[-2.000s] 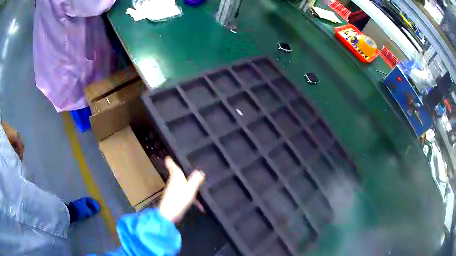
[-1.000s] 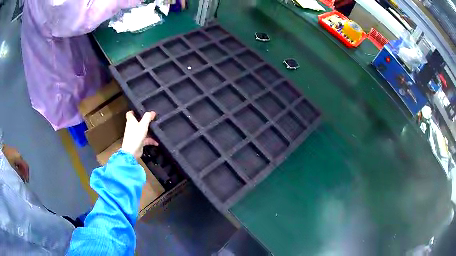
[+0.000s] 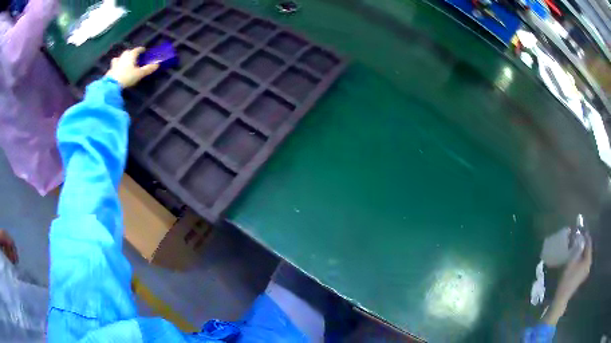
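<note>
My left hand (image 3: 132, 67) is over the dark grid tray (image 3: 231, 167), with its fingers and thumb on the left side of a small blue-purple object (image 3: 159, 56). The object is at the tray's upper left part. The tray's square pockets look empty where they show. My right hand (image 3: 573, 271) is at the far right, small and blurred. It is at a squat whitish bottle (image 3: 556, 246) with a silvery top; the fingers overlap the top, and their exact grip is unclear. A crumpled white wipe (image 3: 538, 285) lies just below the bottle.
The tray lies on the green bench mat (image 3: 375, 201), its lower left edge above a brown open cardboard box (image 3: 144, 218). A person in a pink smock (image 3: 30, 114) is at the left, near white material (image 3: 97, 21). One watch unit (image 3: 287, 7) lies at the top edge.
My left hand has left the tray's edge and now is at the blue-purple object over the tray. My right hand has come into view. The view has shifted, moving the tray toward the upper left.
</note>
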